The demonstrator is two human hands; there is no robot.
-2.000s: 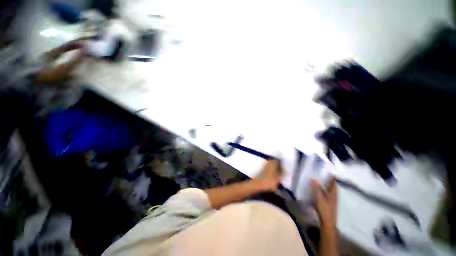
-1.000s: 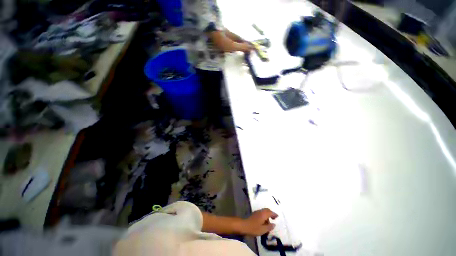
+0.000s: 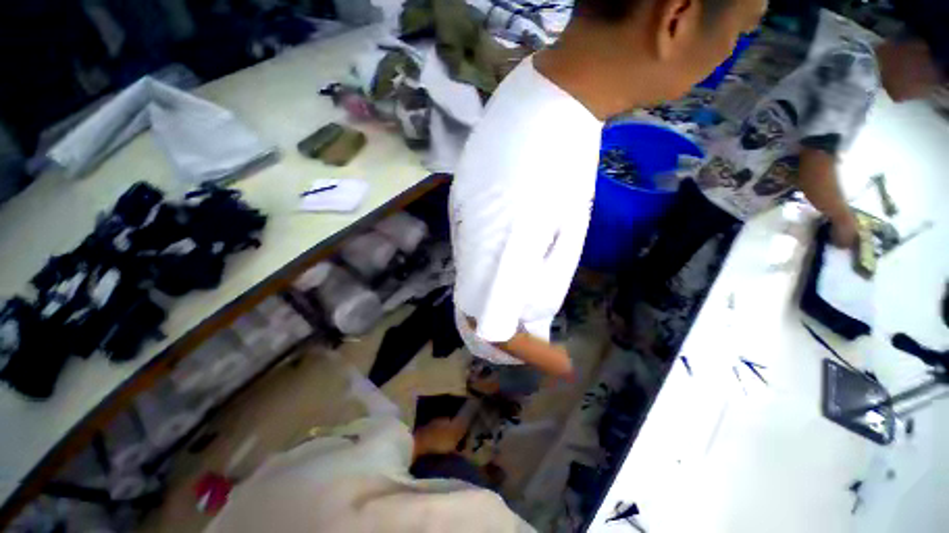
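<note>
A blurred patch of skin beyond my pale sleeve looks like part of my left hand or forearm; its fingers cannot be made out. My right hand is out of the picture. Small dark scraps lie at the near edge of the glossy white cutting table on the right. A dark ply stack with white on top lies further up that table, under another person's hand. Many dark bundles, some with white on them, lie heaped on the left table.
A person in a white shirt stands close ahead in the aisle. Another person leans over the cutting table by a dark base plate. A blue tub stands between them. Scraps litter the floor. White sheets lie on the left table.
The view has swung left, away from the cutting table, onto the aisle and left table. The white-shirted person has come into view. My left hand no longer shows at the table edge.
</note>
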